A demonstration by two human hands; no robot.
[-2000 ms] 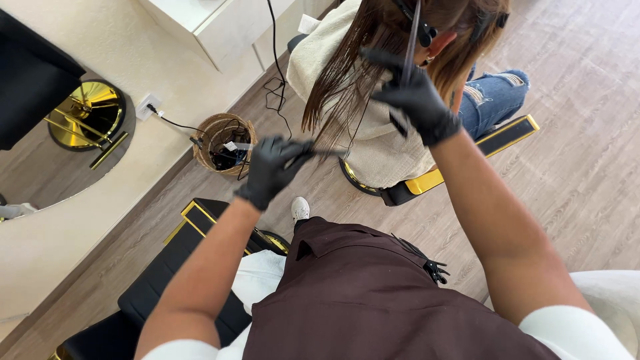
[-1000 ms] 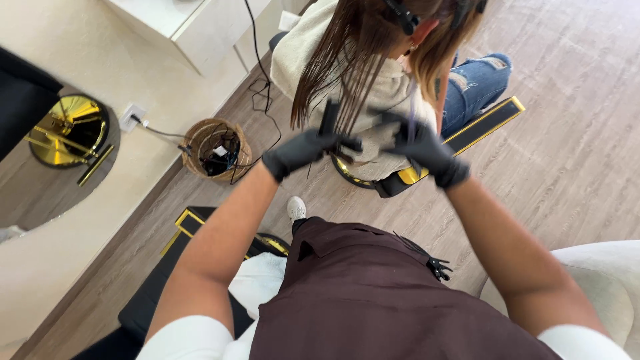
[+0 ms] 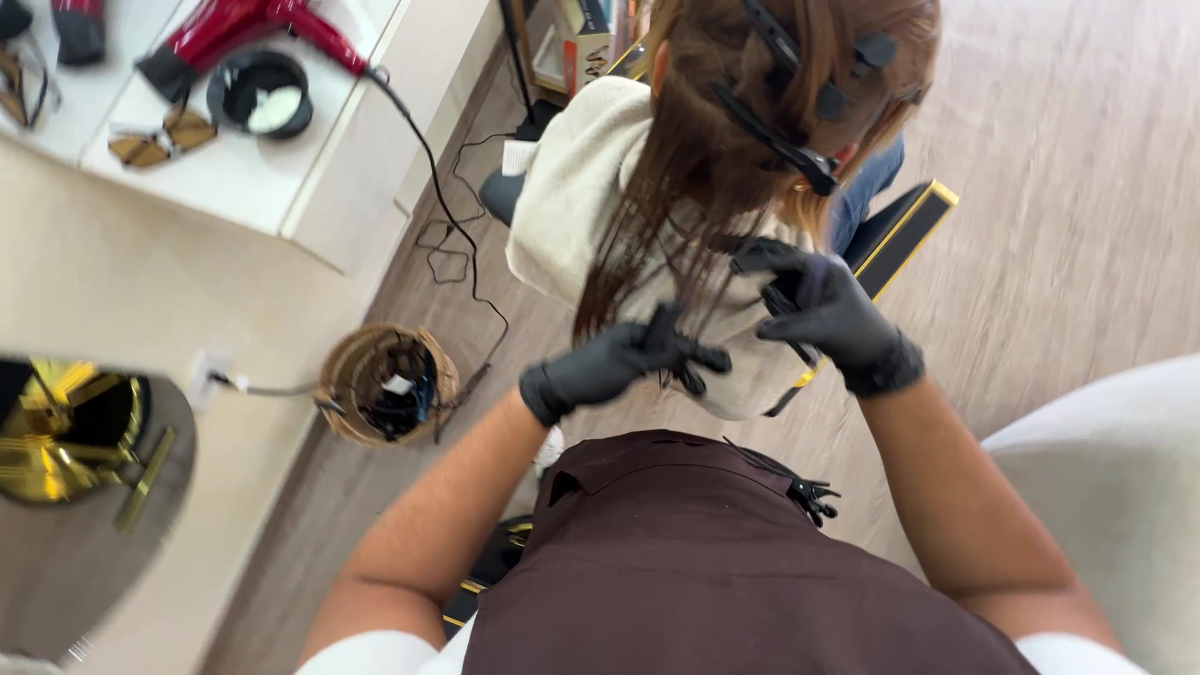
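Note:
A person sits with their back to me, their long brown hair hanging over a cream towel or garment. Black sectioning clips pin the upper hair. My left hand, in a black glove, is at the ends of the hanging strands, with fingers spread and a dark object, perhaps a comb, between them. My right hand, also black-gloved, is curled beside the strands on the right, near a dark thin tool partly hidden under its fingers. Whether it grips strands is blurred.
On the white counter at upper left lie a red hair dryer, a black bowl with white cream and sunglasses. A wicker basket with cables stands on the floor. Black clips hang on my brown apron. A chair armrest is at right.
Two seconds ago my right hand was higher, by the head with a long thin tool; it has come down beside the strands. The view has shifted, showing more of the counter.

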